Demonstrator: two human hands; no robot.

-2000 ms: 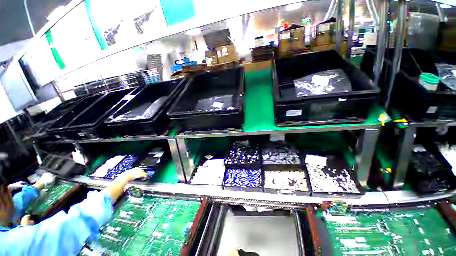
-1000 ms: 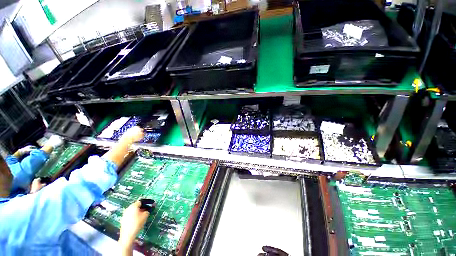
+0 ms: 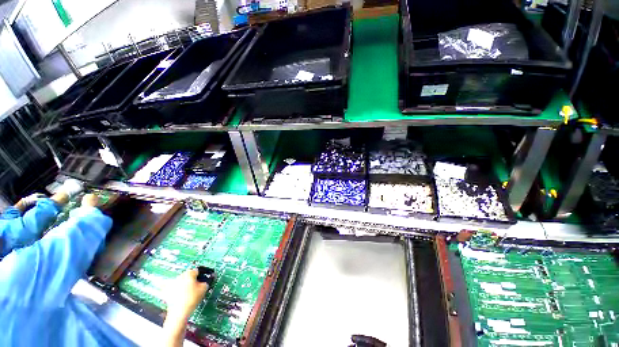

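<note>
My left hand (image 3: 186, 291) reaches in from the bottom edge, black coverings on its fingertips, over the lower middle of a green circuit board (image 3: 224, 237). Whether its fingertips hold anything cannot be told. The board lies in a carrier with reddish-brown side bars (image 3: 268, 281). Of my right hand (image 3: 367, 341), only dark-covered fingertips show at the bottom edge, over the pale conveyor surface (image 3: 353, 278). The rest of it is cut off. A second green board (image 3: 543, 291) lies in a carrier at the right.
Small bins hold blue components (image 3: 338, 191), dark components (image 3: 339, 160), grey-white components (image 3: 397, 162) and white components (image 3: 400, 196). Large black totes (image 3: 292, 101) stand on the upper shelf. A neighbour's blue sleeve (image 3: 54, 271) reaches in at the left. Metal rack posts (image 3: 246, 162) stand behind the conveyor.
The view has tilted down since the oldest frame, and my left hand has come into view. The neighbour's arm has drawn back left from the bins, uncovering a dark gap left of the near board.
</note>
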